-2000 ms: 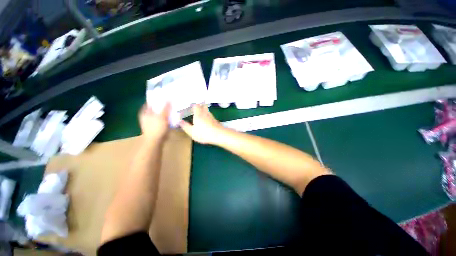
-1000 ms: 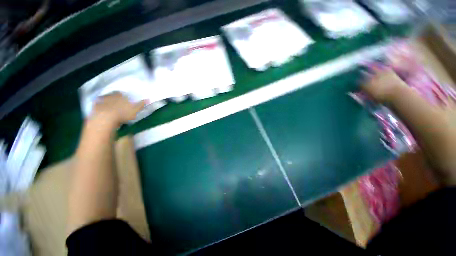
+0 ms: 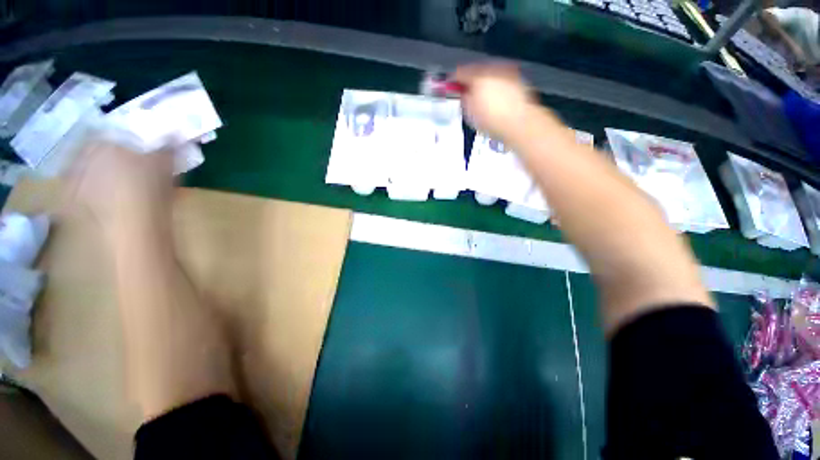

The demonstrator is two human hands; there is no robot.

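My right hand (image 3: 493,101) holds a small pink bagged accessory (image 3: 442,86) at the top right corner of a white blister tray (image 3: 409,148) on the conveyor belt. That tray has a dark oval item (image 3: 364,123) in its left cup. My right forearm partly covers the neighbouring tray (image 3: 503,175). My left hand (image 3: 121,175) is badly blurred at the left, over the top of the cardboard sheet (image 3: 261,243) and in front of white trays (image 3: 171,112). Whether it holds anything cannot be told.
More filled trays (image 3: 670,180) lie on the green belt (image 3: 270,135) to the right. A pale edge rail (image 3: 423,238) separates belt and bench. Pink bags (image 3: 791,404) are heaped at the far right. White wrapped parts (image 3: 16,287) lie at the left edge.
My right hand has gone from the pink pile to the tray with a pink bag in it. My left hand has left the tray and moved to the left. The view has turned.
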